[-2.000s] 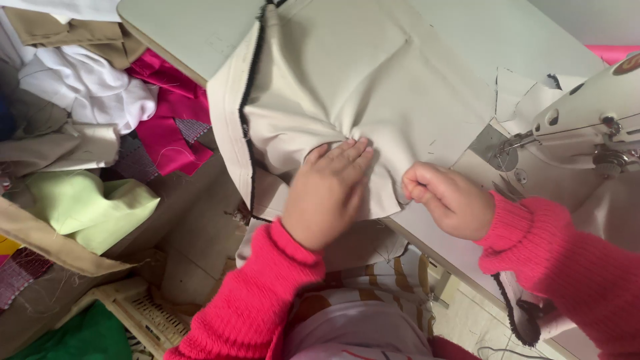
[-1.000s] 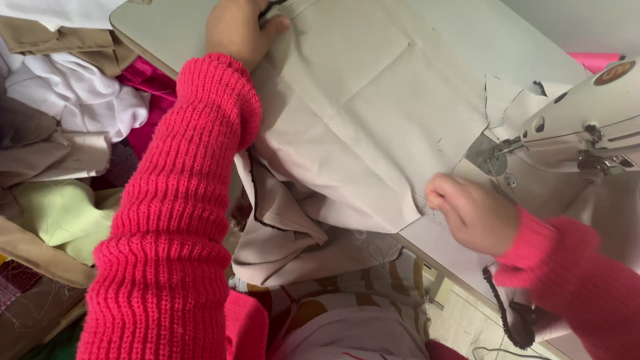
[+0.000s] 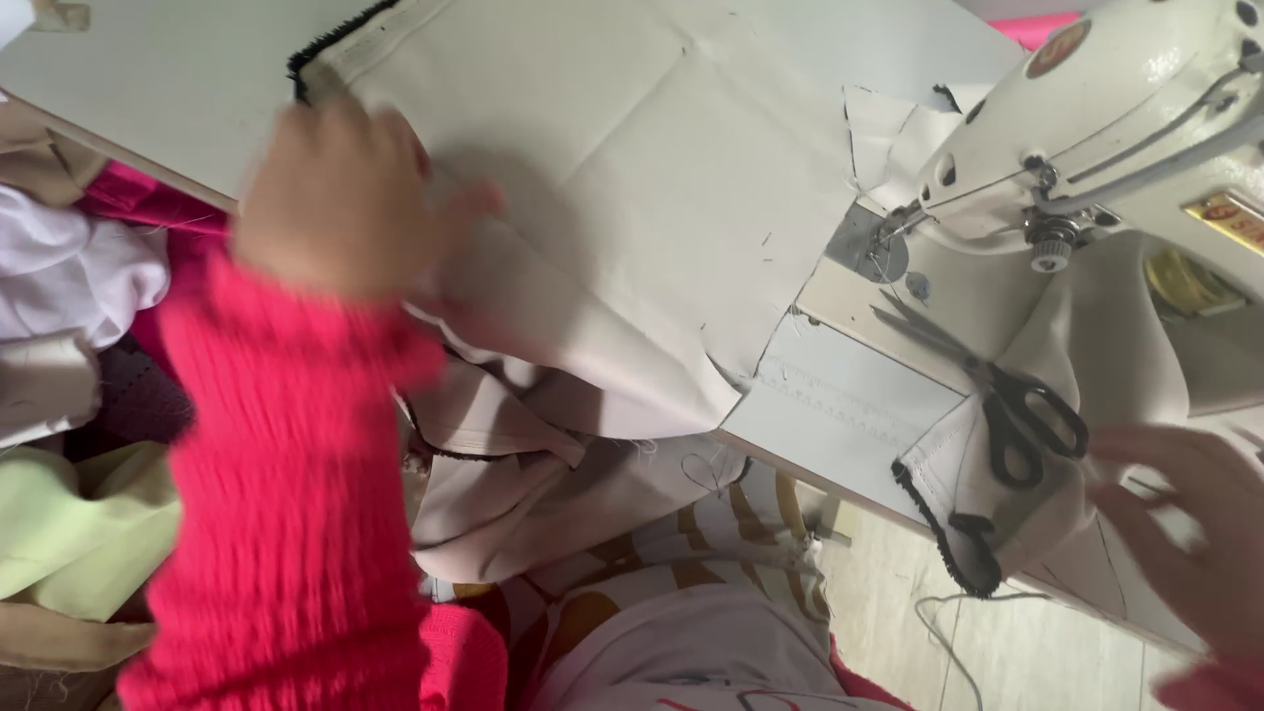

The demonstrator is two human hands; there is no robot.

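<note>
A large piece of cream fabric (image 3: 632, 197) with a dark overlocked edge lies over the sewing table. My left hand (image 3: 346, 202), blurred, is on or just above its left part, fingers apart. My right hand (image 3: 1175, 513), also blurred, has its fingers apart beside the handles of black-handled scissors (image 3: 987, 370); whether it touches them is unclear. The scissors rest on more cream fabric (image 3: 1047, 504) with a dark edge, at the right. The needle area of a white sewing machine (image 3: 1096, 109) is just right of the large piece.
Beyond the table's left edge lie heaped cloths: white (image 3: 74, 262), magenta (image 3: 153, 202) and pale green (image 3: 84, 523). Folds of cream fabric (image 3: 583, 504) hang over the front edge onto a patterned garment. A thread (image 3: 948, 632) dangles above the floor at the lower right.
My left hand has come down from the fabric's upper left corner. My right hand has moved right, from the fabric's lower right corner to beside the scissors. The view has shifted closer to the machine.
</note>
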